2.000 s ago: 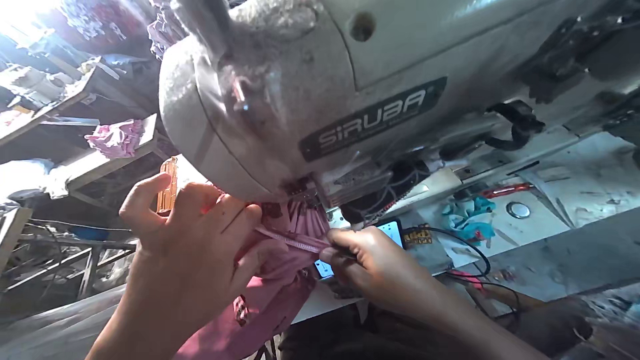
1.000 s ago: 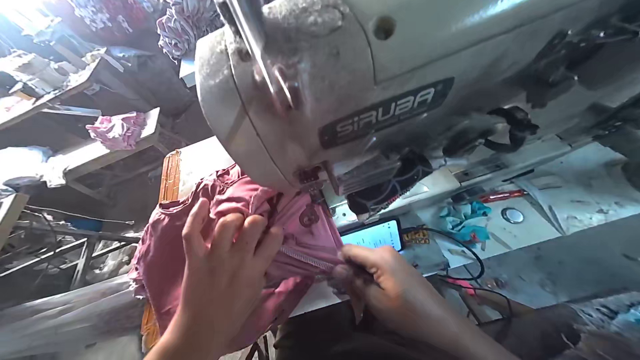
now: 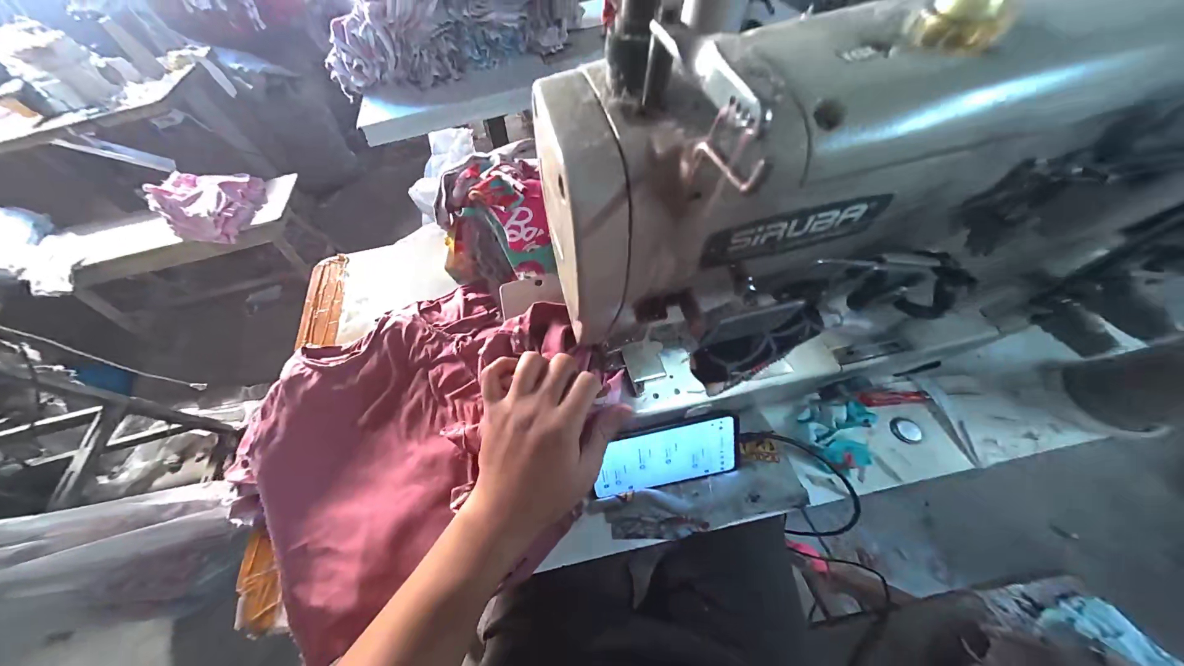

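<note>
A dusty Siruba sewing machine [image 3: 684, 185] reaches in from the right. Left of its needle area, a dusty-pink garment [image 3: 370, 481] spreads over the work surface and hangs past its front edge. My left hand [image 3: 541, 421] lies on the gathered part of this cloth beside the machine head, fingers curled into the folds and thumb toward the metal plate [image 3: 657, 370]. Its fingertips are partly hidden in the cloth. I cannot see my right hand. Just right of my left hand lies a phone [image 3: 671, 455] with a lit screen.
A cable [image 3: 856, 499] loops from the phone. Teal scraps [image 3: 837, 430], a red tool [image 3: 893, 398] and a round metal disc [image 3: 906, 430] lie on the machine table. Patterned cloth [image 3: 499, 213] is behind the machine head; fabric bundles [image 3: 444, 46] sit on a farther table.
My right hand, which held the pink cloth near the needle area, has left the view. The garment now lies more spread out to the left. The view has shifted, showing more behind the machine.
</note>
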